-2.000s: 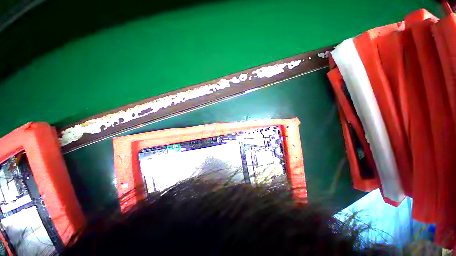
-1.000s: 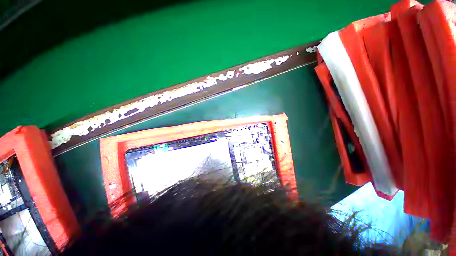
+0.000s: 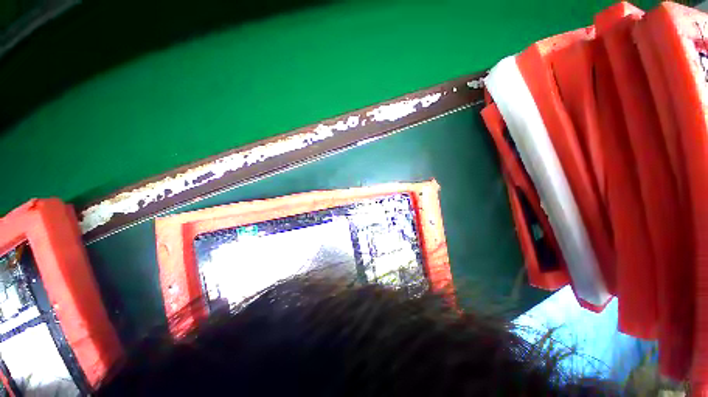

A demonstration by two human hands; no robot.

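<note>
An orange-red foam tray (image 3: 175, 264) lies on the dark-green bench in front of me. It holds an opened, black-edged unit, perhaps a phone or tablet. A large white rectangle (image 3: 272, 264), perhaps the battery, fills much of the unit. A mainboard area (image 3: 388, 236) with small silvery parts is at its right end. A tiny teal mark (image 3: 248, 230) shows at the upper edge. Dark hair covers the lower part of the tray and unit. Neither my left hand nor my right hand is visible.
A second foam tray (image 3: 66, 271) with a unit is cut off at the left. Stacked red foam trays (image 3: 644, 178) with one white layer (image 3: 543, 178) stand at the right. A chipped metal rail (image 3: 295, 147) divides the bench (image 3: 458, 155) from the green belt (image 3: 256, 85). Light-blue cloth shows lower right.
The view has shifted slightly, so the trays and the stack appear further left than before. The trays keep their places relative to the bench. No hand has appeared.
</note>
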